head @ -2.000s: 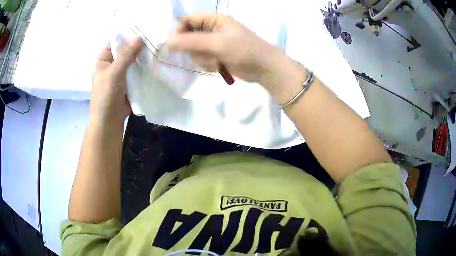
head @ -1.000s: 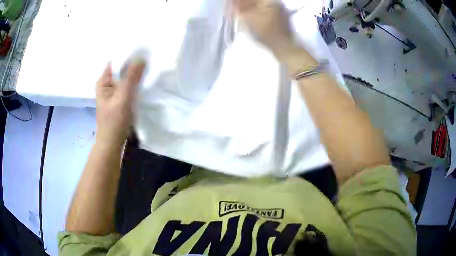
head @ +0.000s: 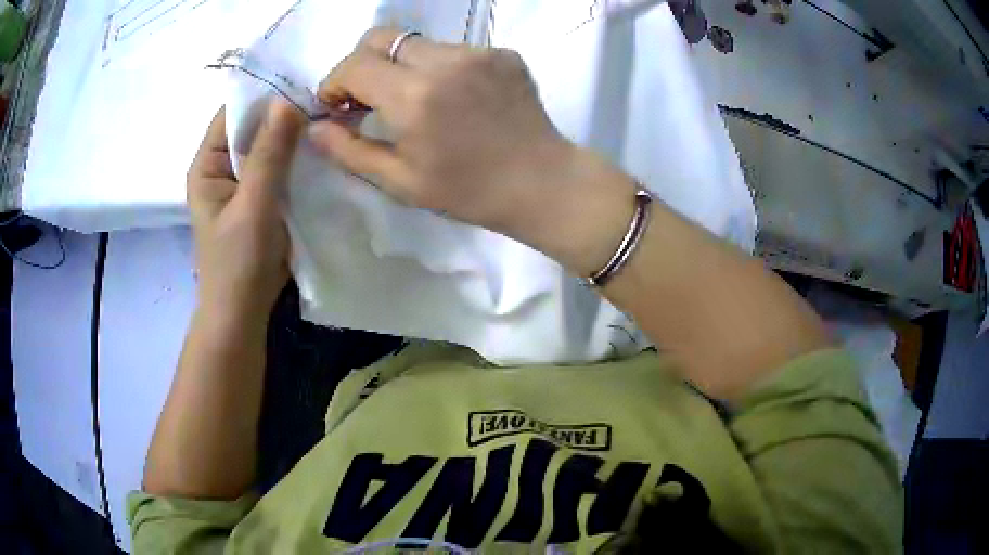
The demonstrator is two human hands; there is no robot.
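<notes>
A large white garment panel [head: 477, 287] lies over the table's front edge and hangs above the lap. My left hand [head: 244, 195] grips its left part, thumb on top. A dark stitch line [head: 266, 79] runs over the raised fold to my right fingertips, with loose dark threads at its far end. My right hand [head: 434, 119] is closed beside my left thumb, its fingertips on a small dark, reddish tool [head: 345, 106], mostly hidden by the fingers. More dark stitched outlines [head: 141, 27] show on the white cloth at the upper left.
The pale sewing machine bed [head: 835, 163] is at the right, with metal parts at its far side. Red-handled snips [head: 961, 252] lie at the far right edge. A green object [head: 11, 35] is at the top left corner. White panels stand below the table at left.
My right hand has come back from the top of the view to my left hand, and the tool shows at its fingertips. The cloth has shifted, and the stitch line shows again.
</notes>
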